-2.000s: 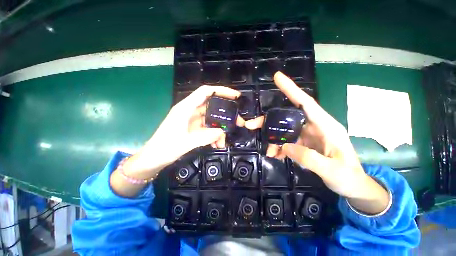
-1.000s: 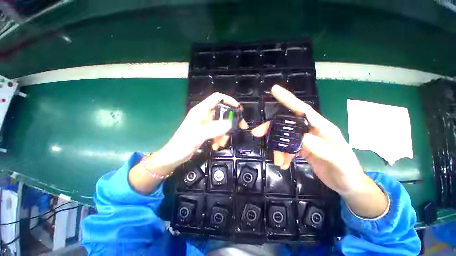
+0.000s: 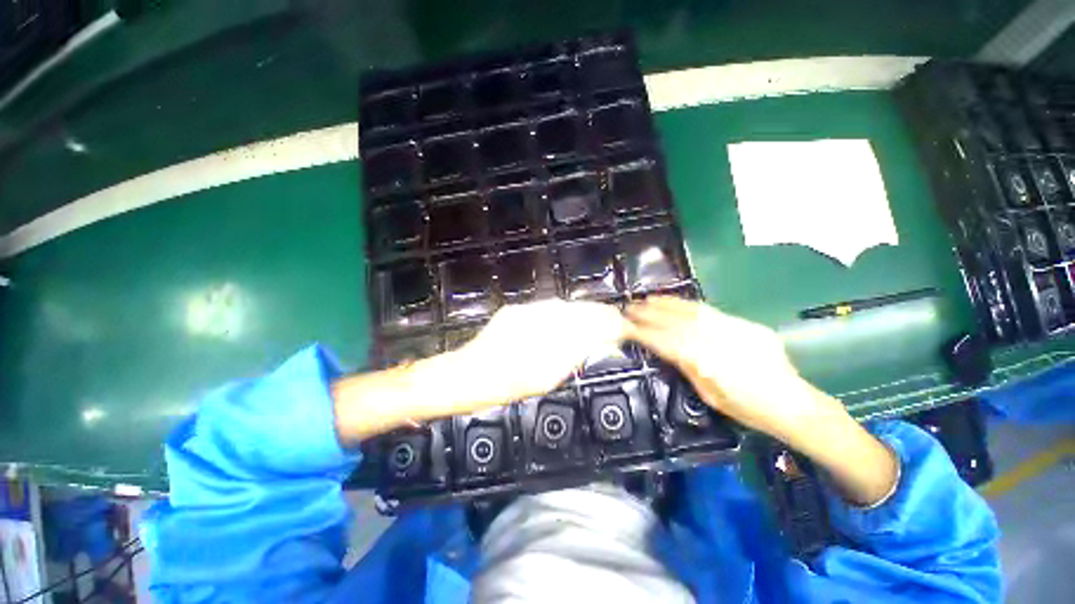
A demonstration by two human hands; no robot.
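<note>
The black blister tray (image 3: 519, 278) lies on the green bench in front of me. Cameras with ringed lenses up, such as one camera (image 3: 553, 427), sit in the row of pockets nearest me. My left hand (image 3: 545, 342) and my right hand (image 3: 705, 354) meet over the second row from the front, fingertips close together. They cover several pockets there. The hands are overexposed and no camera shows in either. Whether they hold anything is hidden.
A torn-edged white paper sheet (image 3: 811, 196) lies right of the tray, with a thin dark stick (image 3: 872, 303) with a yellow part below it. A second tray of cameras (image 3: 993, 201) stands at the right edge. A small black object (image 3: 969, 358) is near the bench edge.
Both hands have come down and together over the tray's second row. The two lit camera units they held no longer show. The view has turned right, showing the second tray more fully.
</note>
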